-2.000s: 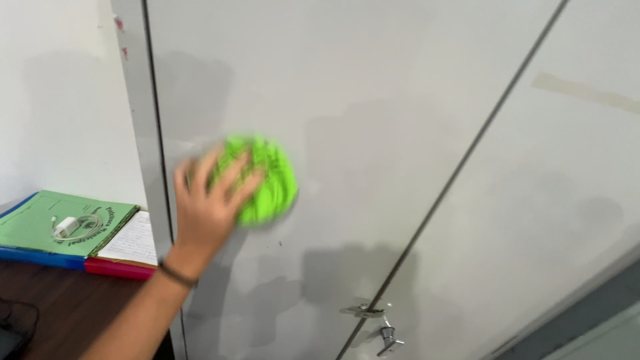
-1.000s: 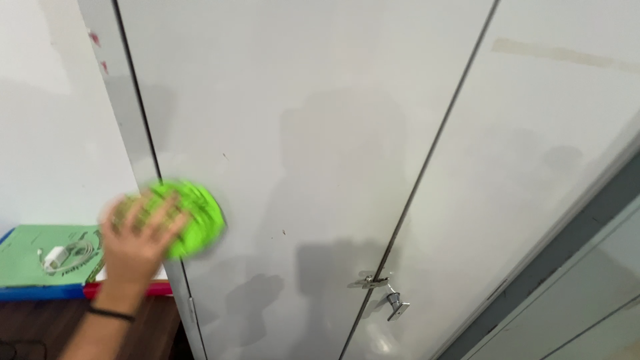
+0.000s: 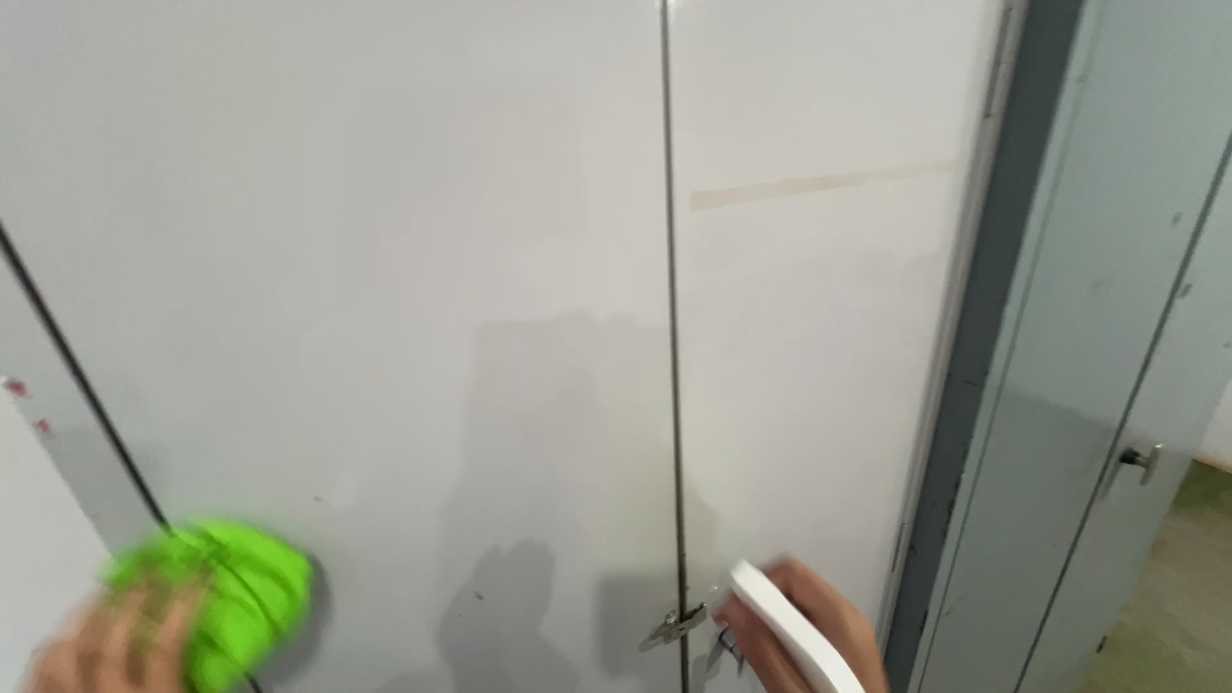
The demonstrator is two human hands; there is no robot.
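Note:
At the lower left my left hand (image 3: 120, 635) presses a bright green cloth (image 3: 252, 597) against the white cabinet door (image 3: 433, 241), over the door's left seam. The cloth and fingers are blurred. My right hand (image 3: 818, 616), at the bottom right of centre, is closed around a white curved object (image 3: 794, 626) whose kind I cannot tell. Just left of that hand a metal hasp (image 3: 677, 626) bridges the seam between the two doors. Part of a handle or key (image 3: 729, 647) shows beside my right fingers, which partly hide it.
A beige tape mark (image 3: 818, 185) crosses the right door. Farther right stands a grey-green metal cabinet (image 3: 1078, 385) with a small handle (image 3: 1142, 462). Floor (image 3: 1174, 587) shows at the lower right. Red marks (image 3: 15, 387) are on the frame at the left.
My right hand with the white object has come into view. The view has shifted right, and the folders at the left are out of frame. My left hand still holds the green cloth.

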